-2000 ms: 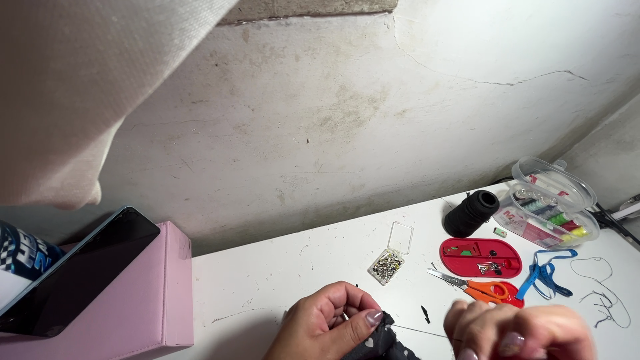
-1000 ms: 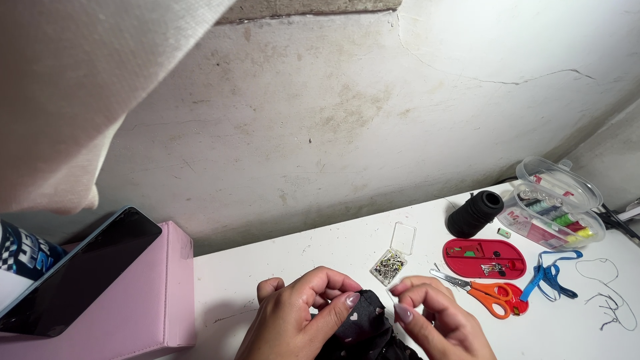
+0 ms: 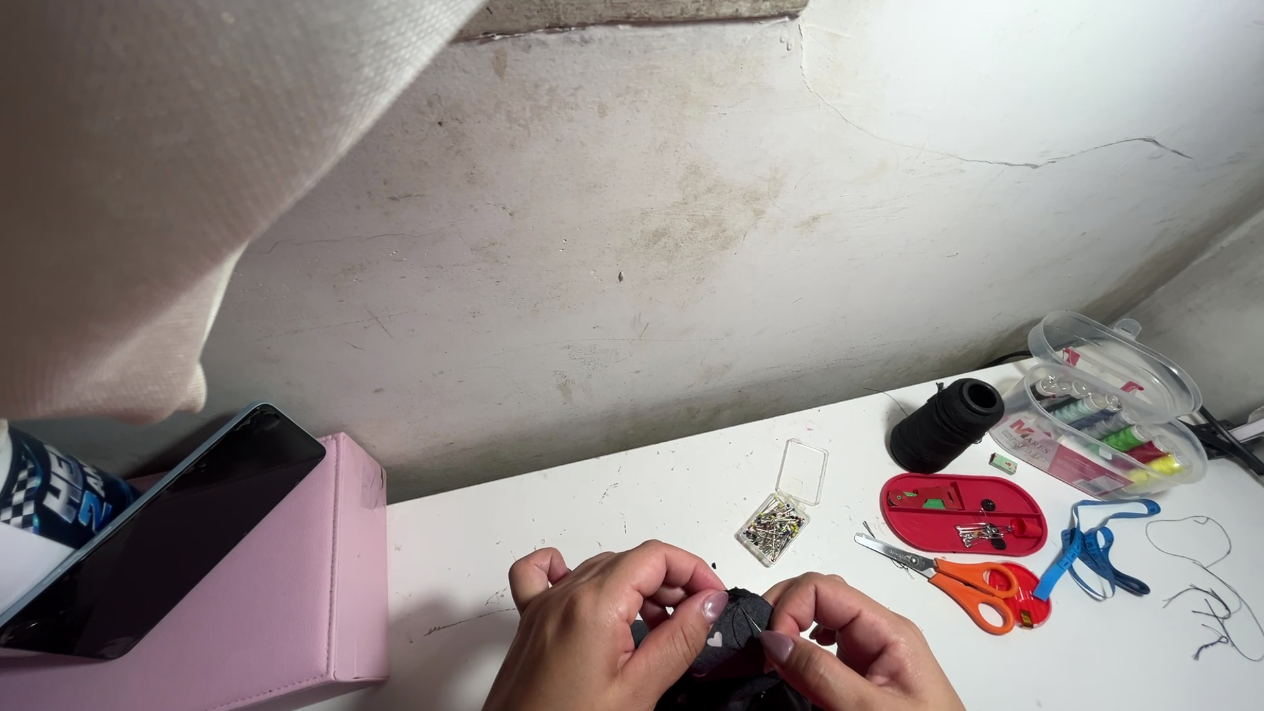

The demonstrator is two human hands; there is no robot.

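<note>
Black fabric with small white hearts (image 3: 733,632) is bunched between both hands at the bottom middle. My left hand (image 3: 632,622) pinches its upper left edge between thumb and fingers. In my right hand (image 3: 849,642), thumb and forefinger grip a thin sewing needle (image 3: 754,624), its tip at the cloth. The lower part of the fabric runs out of the frame. Orange-handled scissors (image 3: 973,592) lie to the right of my right hand, blades partly over the white table. Above the hands sits a clear box of pins (image 3: 773,528) with its lid raised.
A black thread cone (image 3: 943,427), a red sewing kit tray (image 3: 913,533), a blue tape measure (image 3: 1096,553), loose thread (image 3: 1210,592) and a clear tub of thread spools (image 3: 1096,434) occupy the right. At left, a phone (image 3: 168,533) leans on a pink box (image 3: 341,573). Pale cloth (image 3: 148,197) hangs above.
Two seconds ago my right hand was farther right, over the table beside the scissors, with thread stretched toward the fabric. It has come left to the cloth. My left hand still holds the fabric.
</note>
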